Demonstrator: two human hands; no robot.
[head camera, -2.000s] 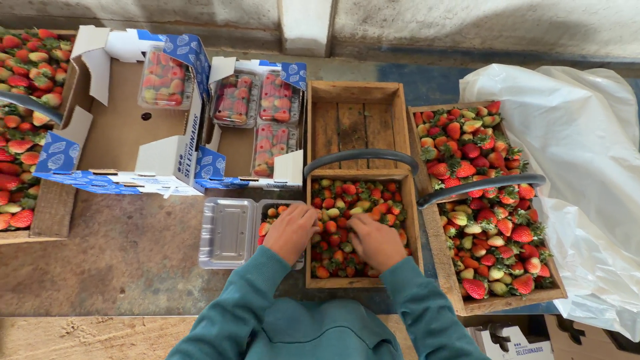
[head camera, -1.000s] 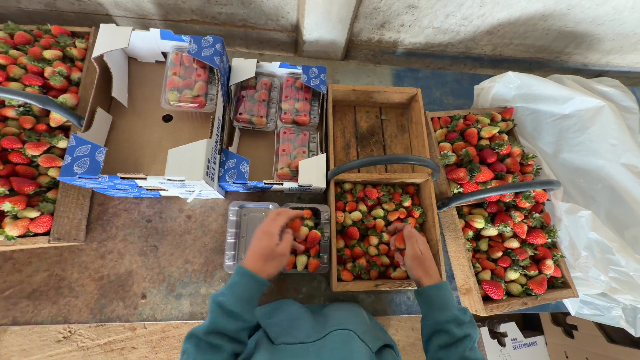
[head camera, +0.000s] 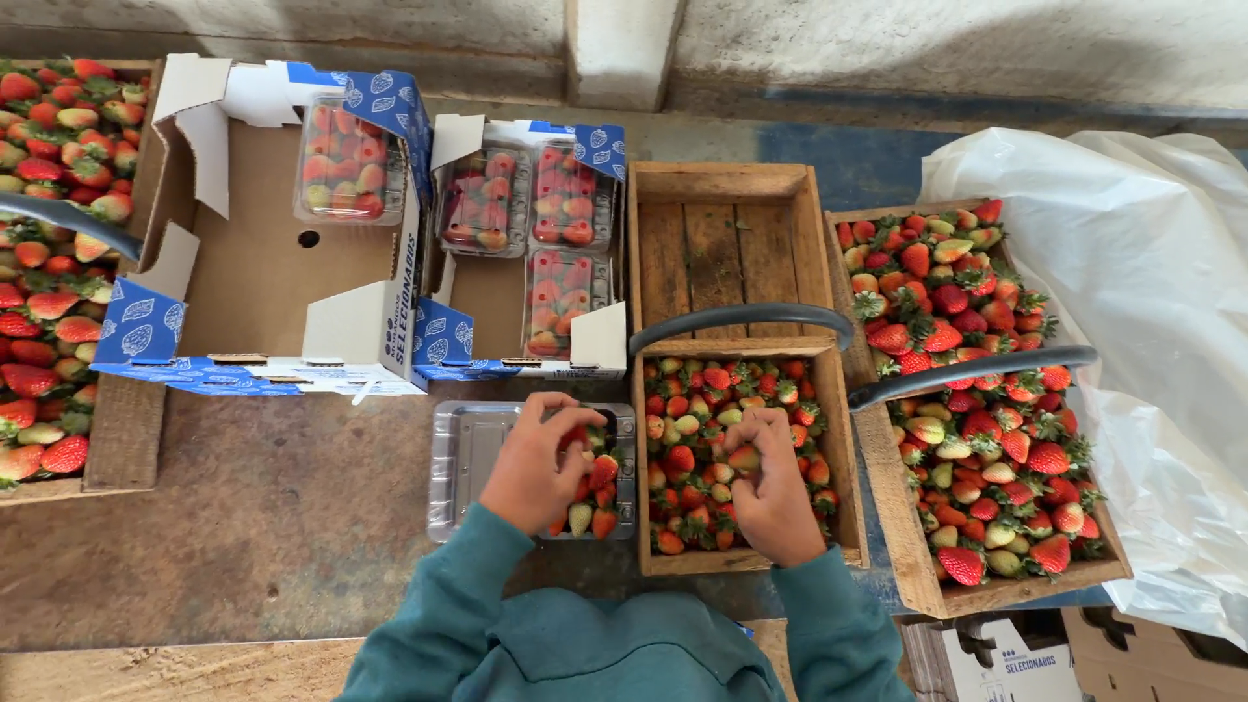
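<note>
My left hand (head camera: 541, 463) is over the open clear plastic clamshell (head camera: 475, 473), its fingers closed on a strawberry (head camera: 580, 434) above the berries in the clamshell's right half. The left half, which looks like the lid, lies flat and holds nothing. My right hand (head camera: 770, 487) is in the front part of the middle wooden crate (head camera: 848, 507), thumb and fingers around a strawberry (head camera: 744, 460) just above many small red and pale green ones. The crate's back part shows bare boards, and a dark curved handle (head camera: 741, 314) spans its middle.
Two blue and white cardboard boxes (head camera: 263, 283) (head camera: 487, 336) stand behind the clamshell, holding filled clamshells (head camera: 351, 166). Wooden crates of strawberries stand at far left (head camera: 122, 429) and right (head camera: 907, 526). White plastic sheeting (head camera: 1150, 322) lies at right; more cardboard (head camera: 1033, 663) is below.
Both hands were in the middle crate two seconds ago. My left hand has since moved left to the clamshell, while my right hand has stayed over the crate.
</note>
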